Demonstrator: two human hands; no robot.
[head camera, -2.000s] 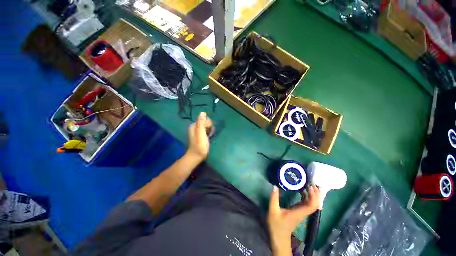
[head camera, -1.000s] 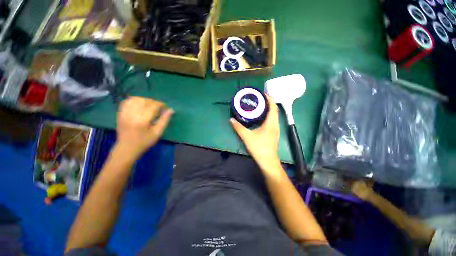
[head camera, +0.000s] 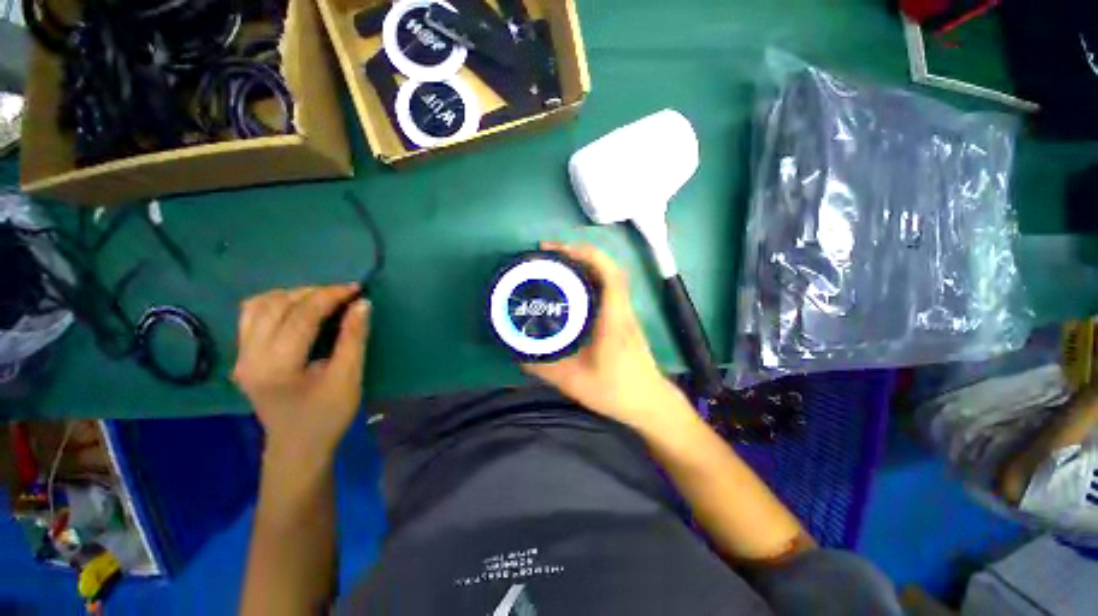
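My right hand (head camera: 608, 349) grips a black cylindrical speaker (head camera: 541, 307) from its right side. The speaker's end, a black disc with white lettering inside a white ring, faces up toward me. My left hand (head camera: 301, 355) is left of the speaker, over the bench near its front edge. It pinches a thin black strap (head camera: 376, 241) between thumb and fingers; the strap's free end curves up and away over the green bench. Its lower part is hidden in the hand. The hands are apart.
A white-headed mallet (head camera: 638, 169) lies right of the speaker, beside a clear plastic bag (head camera: 879, 229). A large carton of black rings (head camera: 205, 163) and a smaller disc carton (head camera: 482, 132) stand behind. A loose ring (head camera: 175, 345) lies left. Another person's arm (head camera: 1060, 433) shows right.
The view has shifted closer over the bench. My left hand now visibly pinches the black strap. My right hand has closed around the speaker, which is farther from the mallet.
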